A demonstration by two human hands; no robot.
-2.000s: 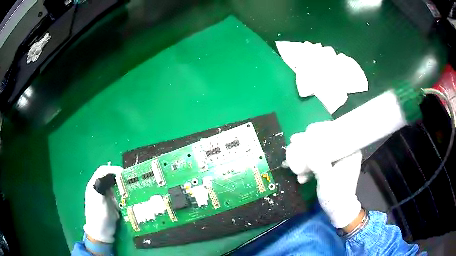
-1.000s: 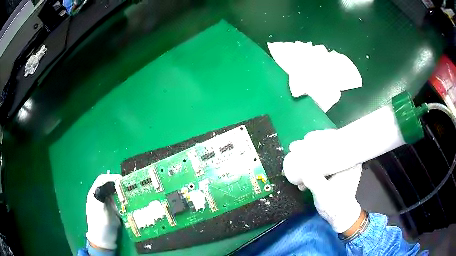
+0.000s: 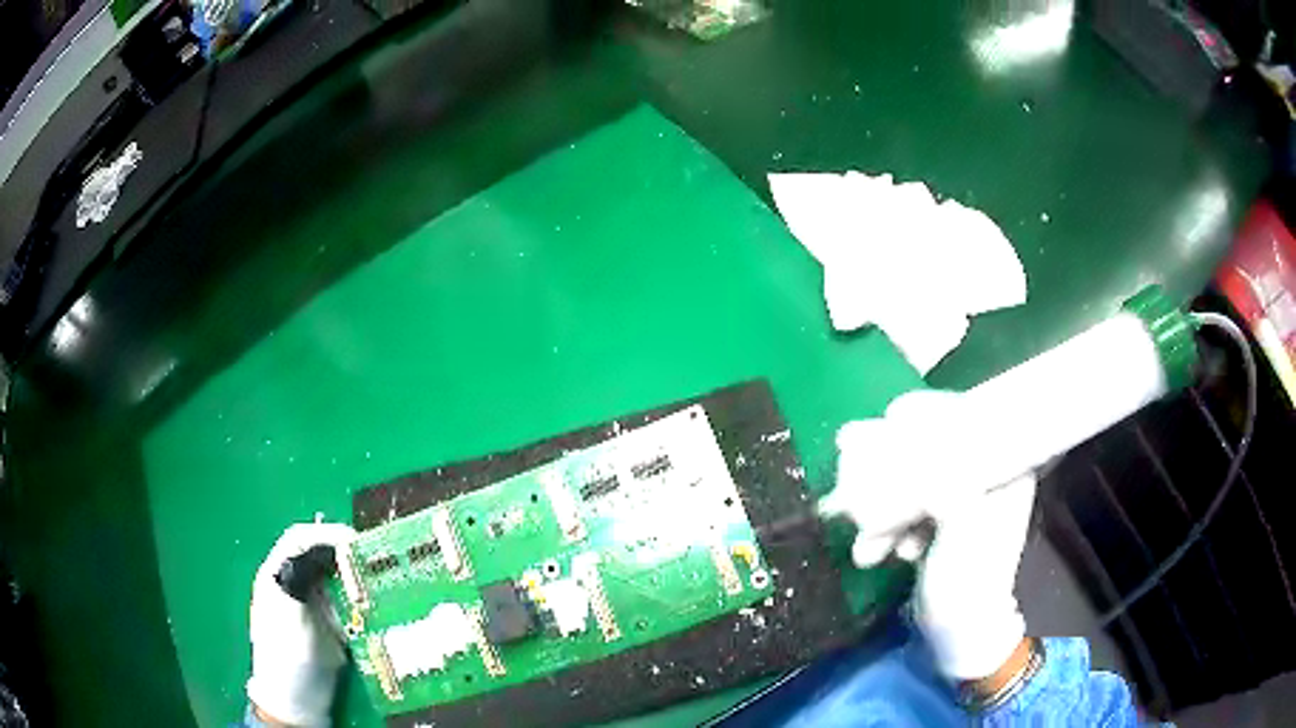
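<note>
A long green circuit board (image 3: 640, 560) with white patches and a dark square block lies over a speckled black foam pad (image 3: 789, 469). My left hand (image 3: 299, 626), white-gloved with a small black piece at the thumb, holds the board's left end. My right hand (image 3: 931, 519), also white-gloved, is closed around a large white dispensing barrel (image 3: 1080, 391) with a green cap, just right of the board. The barrel slants up to the right. A thin, blurred tip near my right fingers points at the board's right end.
A light green mat (image 3: 469, 341) lies under the foam pad. Fanned white wipes (image 3: 910, 263) lie at its right edge. A hose (image 3: 1239, 469) hangs from the cap over black totes (image 3: 1208, 555) at right. A black conveyor (image 3: 157, 185) is at upper left.
The board, mat and wipes sit lower in the picture, as the view has tilted up. Part of another item now shows at the top edge. Both hands keep their holds.
</note>
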